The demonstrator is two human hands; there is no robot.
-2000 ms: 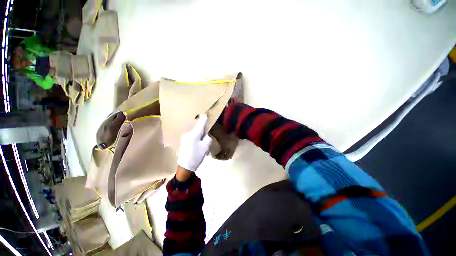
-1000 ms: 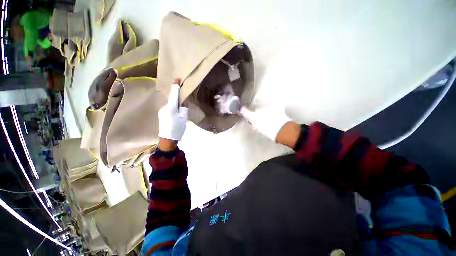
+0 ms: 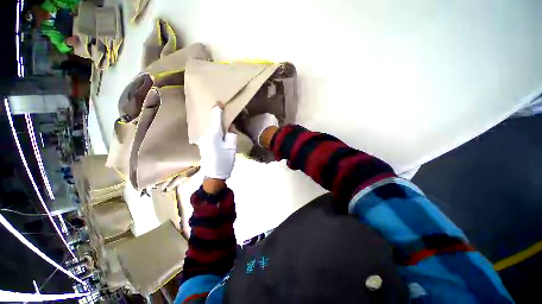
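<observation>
A beige bag body (image 3: 208, 89) with a yellow edge lies on the white table, its dark mouth facing right. My left hand (image 3: 217, 148), in a white glove with bare fingertips, grips the near rim of the mouth. My right hand (image 3: 260, 126), also in a white glove, reaches into the mouth. Its fingers and whatever it holds are hidden inside the bag. The darker lining (image 3: 285, 89) shows around the opening.
Opened bag bodies (image 3: 169, 133) stand just left of the worked bag. Stacked flat bag bodies (image 3: 148, 255) lie at the lower left. More bags (image 3: 98, 27) and a person in green (image 3: 53, 27) show at the upper left. The white table edge (image 3: 475, 127) runs at the right.
My right hand, one second ago at the mouth with a white cloth-covered head showing ahead of it, has moved into the bag. The bag's mouth looks narrower. My left hand still holds the rim.
</observation>
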